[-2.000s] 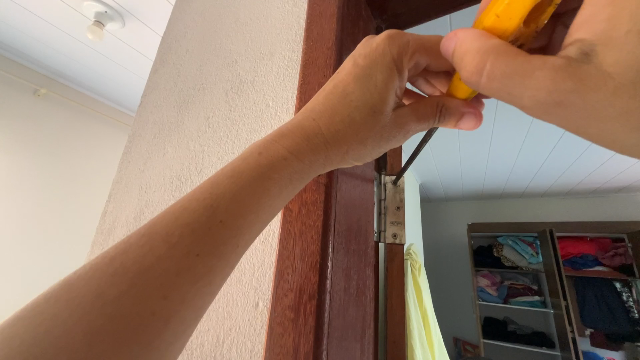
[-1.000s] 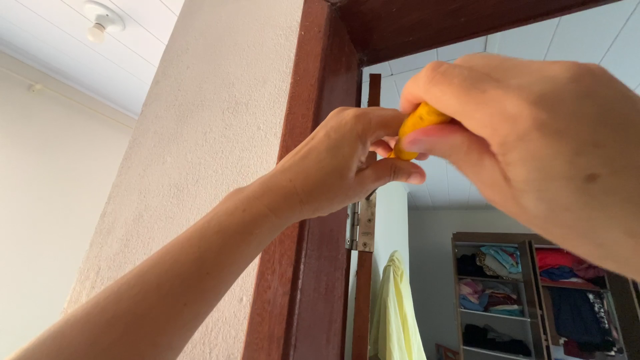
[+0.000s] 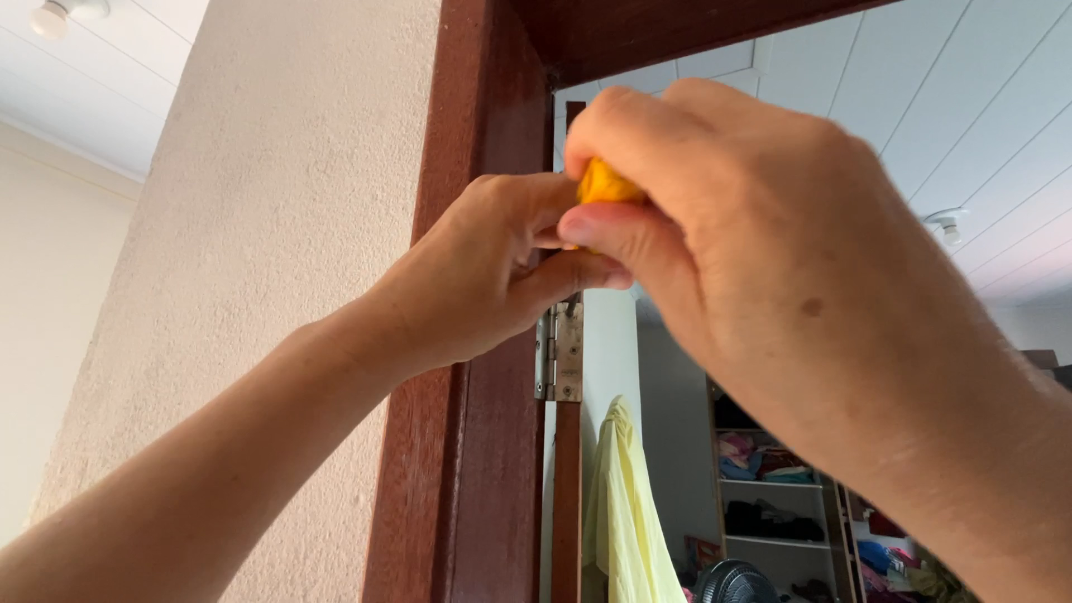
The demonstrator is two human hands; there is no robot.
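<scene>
My right hand grips the yellow handle of a screwdriver from above, thumb and fingers wrapped round it. Just below, my left hand has its fingers and thumb about the lower end of the handle or the shaft; the fingers hide where exactly. A short bit of the dark shaft shows beneath the left thumb, at the top of a metal butt hinge. This hinge joins the reddish-brown wooden door frame and the edge of a wooden door. Screw heads show in its leaf.
A textured wall stands left of the frame, whose head jamb crosses above. A pale yellow cloth hangs beside the door edge. Beyond are a black fan and open shelves with clothes.
The screwdriver handle, earlier slanting up to the right with its shaft exposed, now appears nearly end-on and mostly covered by my right hand. My hands hang closer above the hinge. The view has shifted.
</scene>
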